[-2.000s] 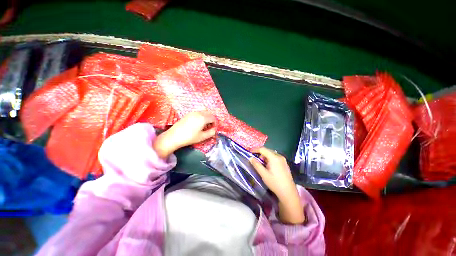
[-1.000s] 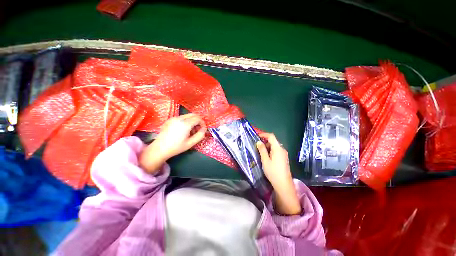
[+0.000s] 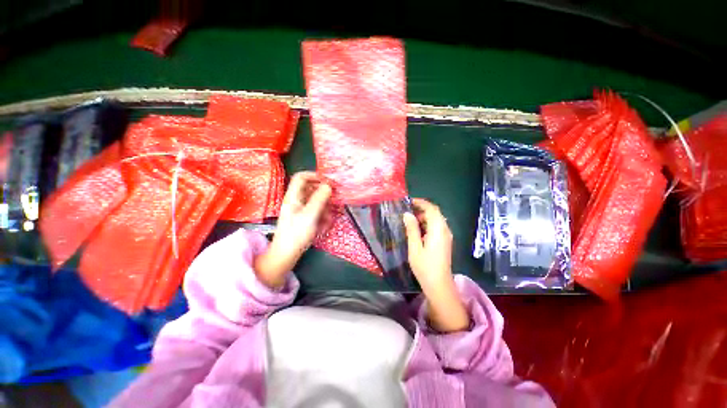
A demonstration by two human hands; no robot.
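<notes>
A red bubble bag (image 3: 356, 119) stretches away from me across the bench's pale edge. The near part of a dark bagged unit (image 3: 384, 235) sticks out of its near end; how far the unit reaches inside is hidden. My left hand (image 3: 301, 213) grips the bag's near left edge. My right hand (image 3: 428, 239) holds the unit's right side near the bag's mouth. Another dimpled red piece (image 3: 347, 241) lies under the unit, between my hands.
A fanned, tied stack of empty bubble bags (image 3: 159, 199) lies left, with dark units (image 3: 78, 143) beyond. Waiting bagged units (image 3: 526, 219) and a red bundle (image 3: 618, 191) lie right. A red packet (image 3: 159, 35) is on the green belt. Red sheeting (image 3: 622, 351) fills the lower right.
The bubble bag has swung from leaning left over the stack to pointing straight away from me, with the unit's far end now covered. The red packet on the belt has moved left.
</notes>
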